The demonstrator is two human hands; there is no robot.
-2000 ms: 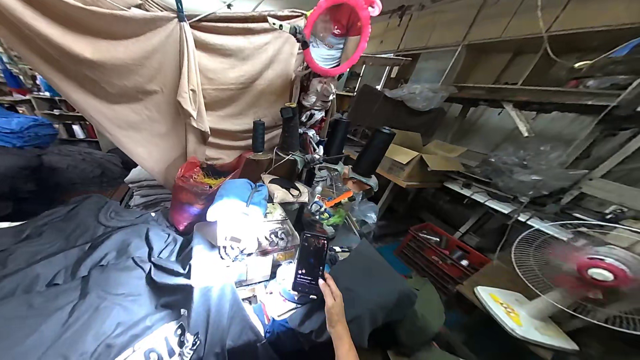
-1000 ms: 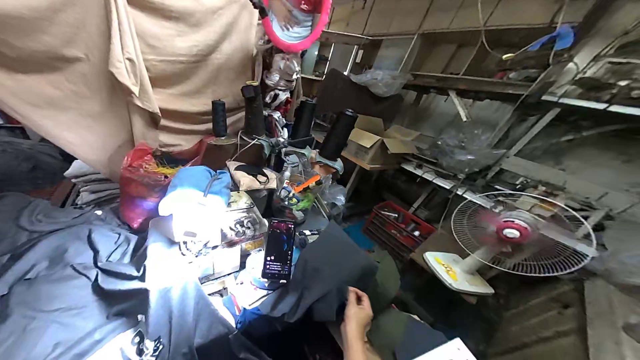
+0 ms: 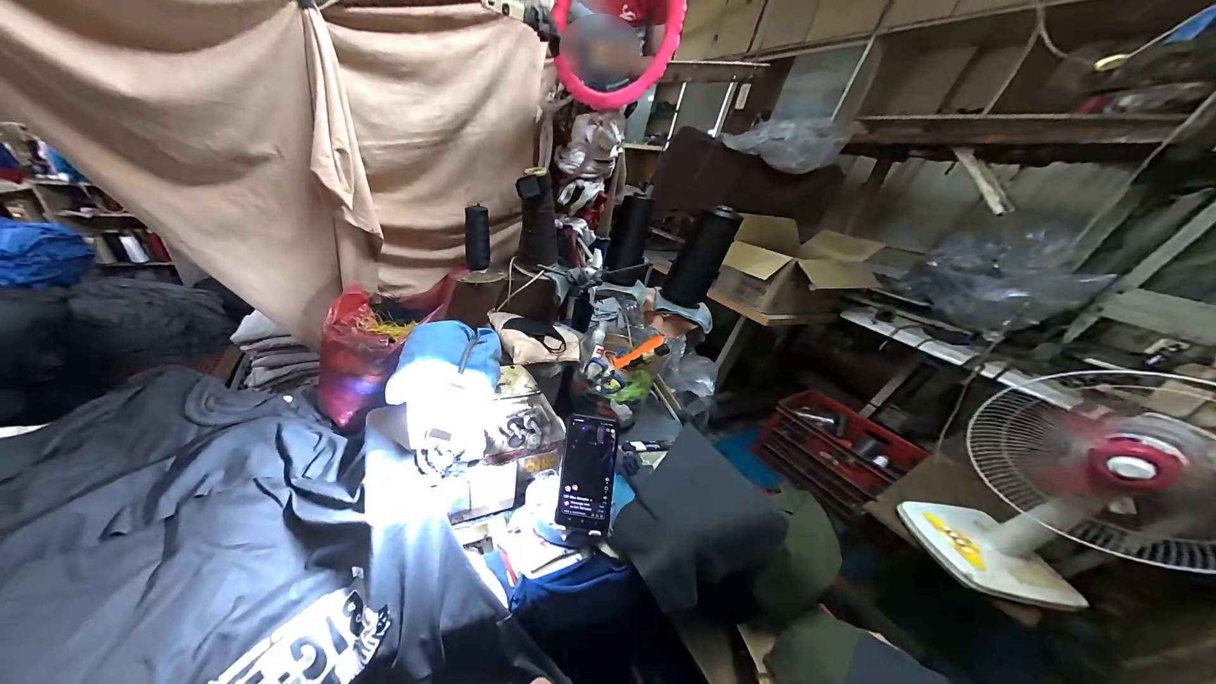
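Note:
Neither my left hand nor my right hand can be made out; a tiny skin-toned patch at the bottom edge is too small to identify. A lit smartphone (image 3: 588, 475) stands upright among the clutter. Left of it, a lamp's glare whitens part of a blue cloth-covered sewing machine (image 3: 446, 366). Dark grey fabric with a white print (image 3: 237, 532) spreads over the left side. Another dark grey cloth piece (image 3: 703, 513) hangs right of the phone. Black thread cones (image 3: 701, 256) stand behind, near an orange-handled tool (image 3: 638, 351).
A red plastic bag (image 3: 351, 366) and folded grey cloth (image 3: 275, 351) lie at left. An open cardboard box (image 3: 760, 271), a red crate (image 3: 836, 446) and a white pedestal fan (image 3: 1007, 560) stand at right. A beige curtain (image 3: 437, 142) hangs behind; a pink-framed mirror (image 3: 617, 98) hangs above.
Two seconds ago my right hand was at the phone; one second ago it was by the dark cloth right of it. Now it is out of view, while the phone stands unheld.

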